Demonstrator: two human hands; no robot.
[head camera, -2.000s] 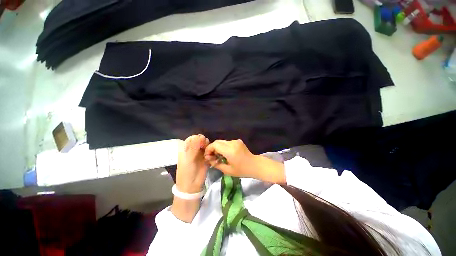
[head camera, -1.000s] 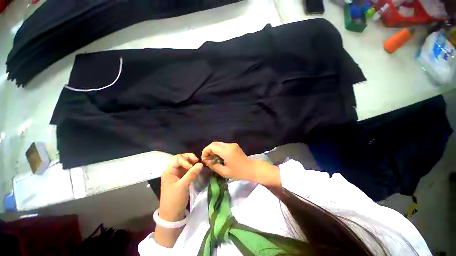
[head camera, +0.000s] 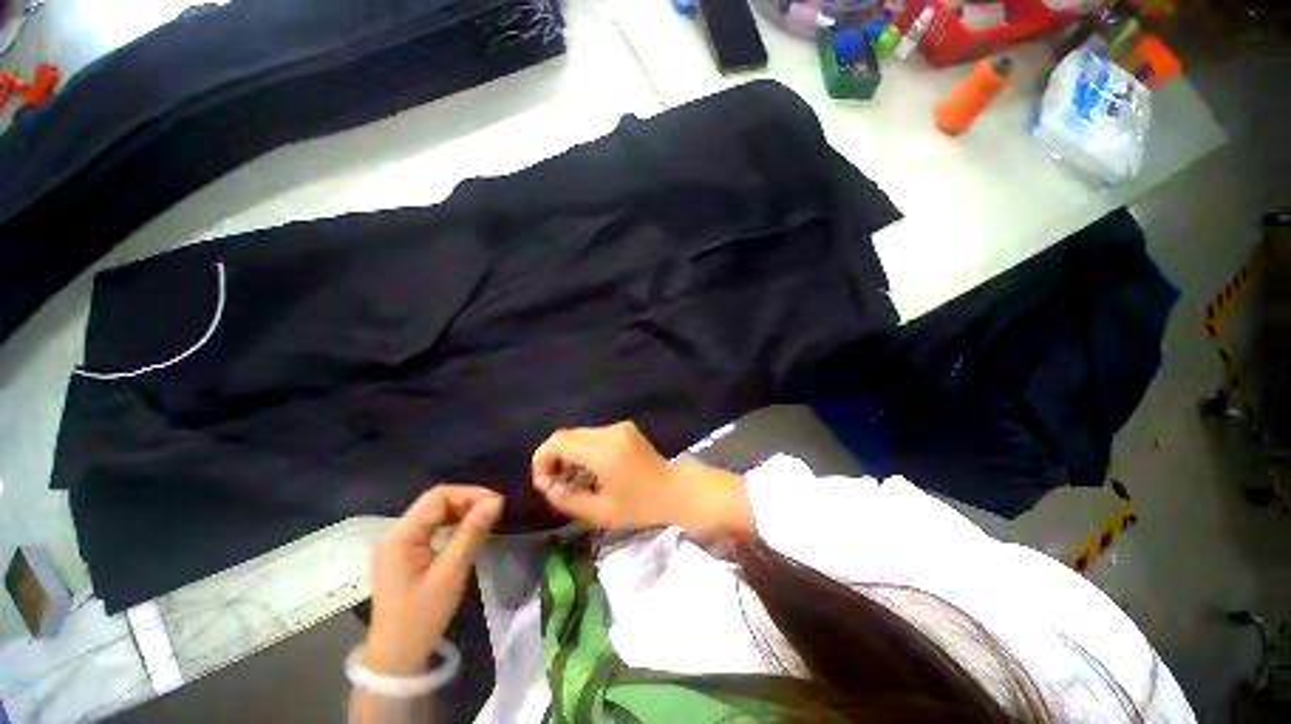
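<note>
The black garment panel (head camera: 467, 325) lies spread across the pale table, with a thin white curved line near its left end. My left hand (head camera: 422, 566), with a white bracelet, is just off the panel's near edge, its thumb and forefinger pinched; anything between them is too fine to see. My right hand (head camera: 612, 478) is over the panel's near edge, curled around a small dark metal tool (head camera: 578, 481) that is mostly hidden by the fingers. The two hands are apart. No needle or thread can be made out.
A black cloth stack (head camera: 283, 85) lies at the far left. A phone (head camera: 732, 31), green box (head camera: 850, 64), orange cone (head camera: 973, 96), red basket (head camera: 991, 28) and white-blue pack (head camera: 1094, 113) stand far right. Dark cloth (head camera: 1019, 368) hangs over the edge. A small box (head camera: 37, 591) is near left.
My hands were close together and are now apart, with the left hand moved left and down. The view has shifted right, so the panel and stack appear further left and tilted.
</note>
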